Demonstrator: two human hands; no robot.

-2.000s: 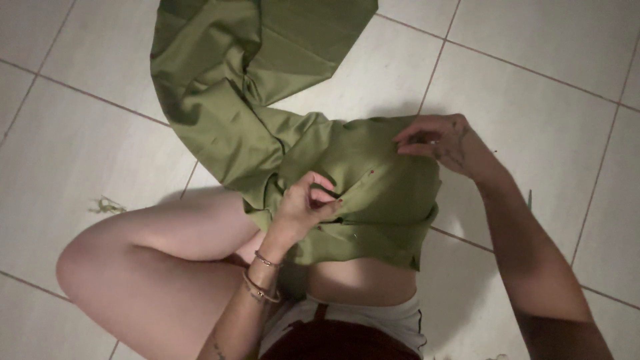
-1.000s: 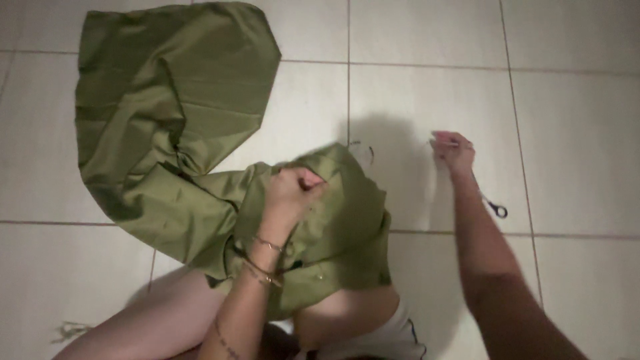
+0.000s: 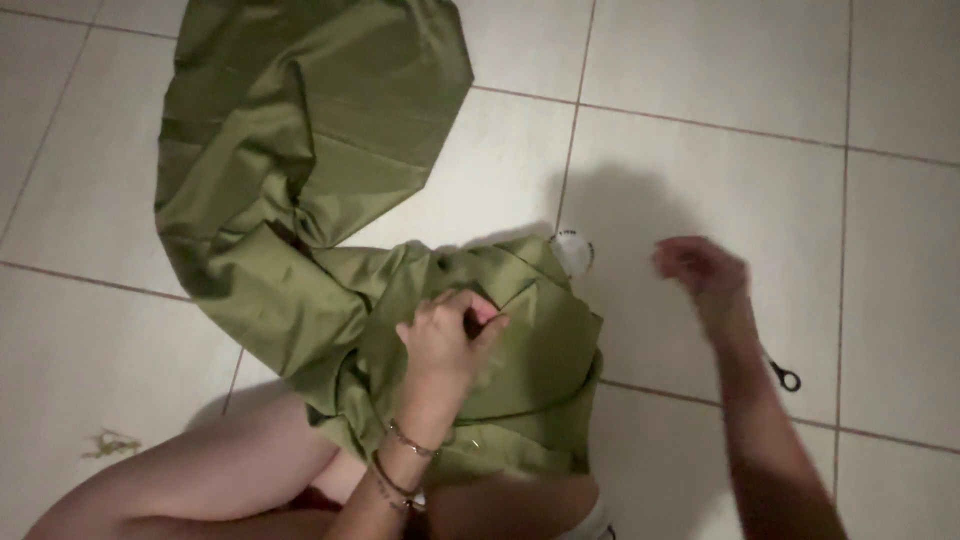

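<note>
Olive green satin-like fabric [image 3: 315,142] runs in a curve from the top of the view down over my lap. My left hand [image 3: 446,337], with bracelets at the wrist, pinches a raised fold of it between thumb and fingers. Out to the right, above the floor and apart from the cloth, my right hand [image 3: 701,270] is blurred with its fingers curled; whether it holds something thin cannot be seen. A small pale mark shows on the fabric near my left wrist.
A clear round disc with dark marks [image 3: 574,251] lies at the fabric's right edge. One black scissor handle [image 3: 786,377] shows beside my right forearm, the rest hidden. Greenish thread scraps [image 3: 111,444] lie on the tiled floor [image 3: 712,180] left of my bent leg.
My right hand was over the fabric two seconds ago and is now away from it to the right. My left hand stays on the cloth. The view has shifted.
</note>
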